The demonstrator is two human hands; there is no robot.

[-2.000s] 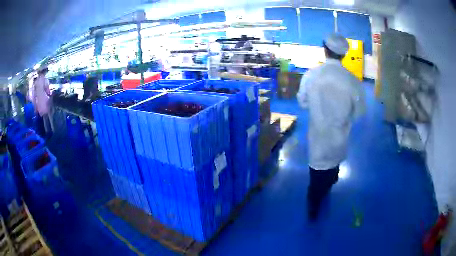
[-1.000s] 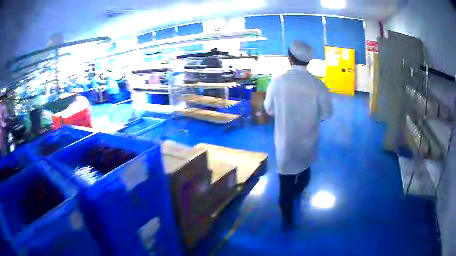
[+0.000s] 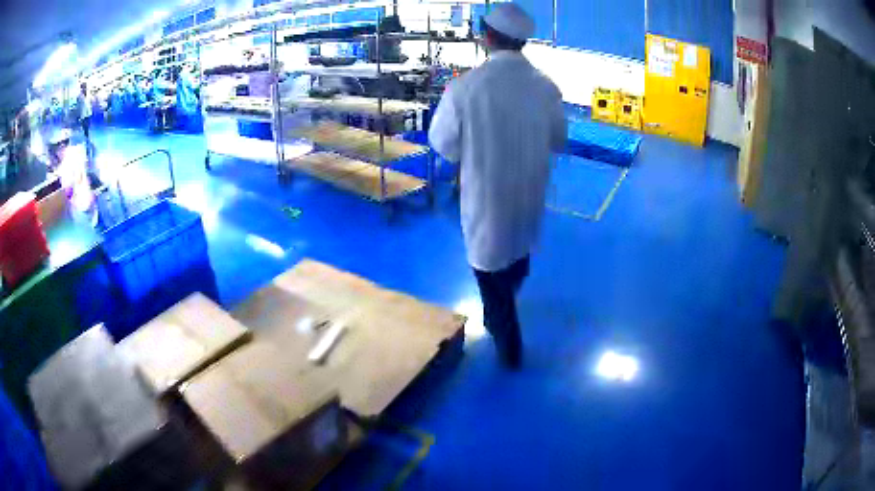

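Neither of my hands is in the picture. Nearest in front of me, at the lower left, are closed cardboard boxes [image 3: 254,398] standing beside a low, flat board-covered stack [image 3: 384,340]. A small white item [image 3: 328,342] lies on the flat top. A large blue crate [image 3: 158,251] stands behind the boxes at the left. A red box [image 3: 21,240] is at the left edge.
A person in a white coat and cap [image 3: 507,158] walks ahead, back towards me. Wheeled shelf racks [image 3: 355,144] stand at the back left. A yellow cabinet [image 3: 676,91] and a low blue stack [image 3: 600,144] are at the back. Grey panels [image 3: 801,153] line the right.
The tall stacked blue crates have slid out at the lower left as my view moved forward. The boxes, racks and yellow cabinet look nearer. The walking person now appears further left.
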